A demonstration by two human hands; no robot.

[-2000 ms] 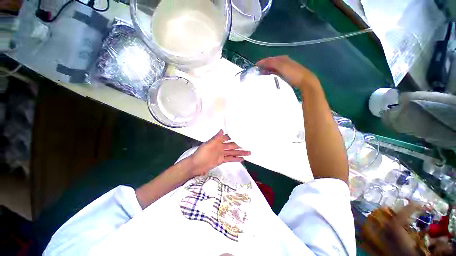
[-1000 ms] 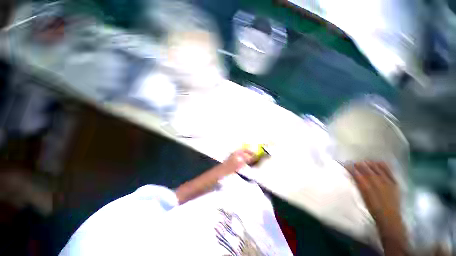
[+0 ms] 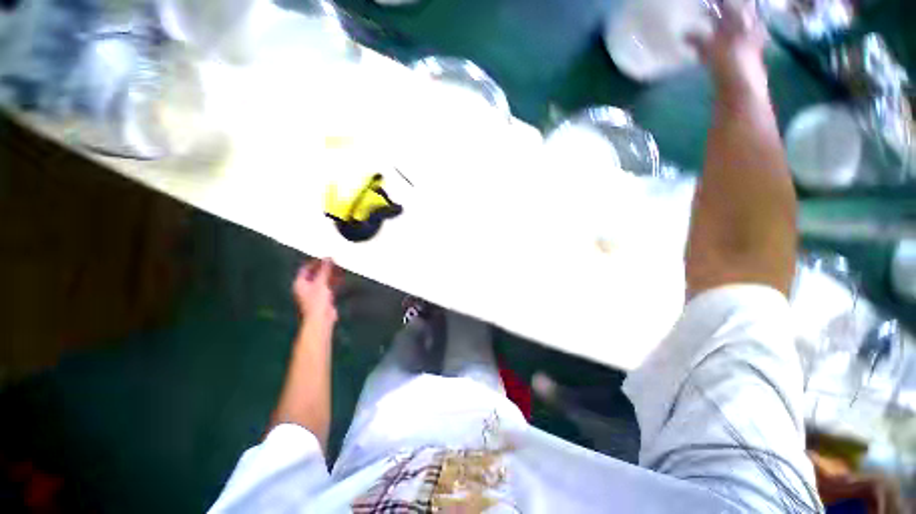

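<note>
My right hand [image 3: 731, 38] is stretched out to the top right, over the green belt. Its fingers overlap the right rim of a clear vessel with a white lower part [image 3: 653, 38]; blur hides whether they grip it. My left hand [image 3: 316, 288] is low at the bench's front edge, empty, with fingers slightly apart. A crumpled yellow-and-black cloth or glove [image 3: 360, 206] lies on the white bench [image 3: 482, 241], above and right of my left hand, apart from it.
Clear round vessels stand along the bench's far edge, one at the middle [image 3: 462, 85] and one further right [image 3: 593, 146]. More stand at the left end [image 3: 151, 110] and lower right [image 3: 834, 311]. Another white round vessel [image 3: 824, 146] is at the right. Something red [image 3: 514, 392] is below the bench.
The view has shifted right along the bench. My right hand has moved from a vessel near the bench out over the belt. My left hand has left the yellow-and-black piece and dropped to the edge.
</note>
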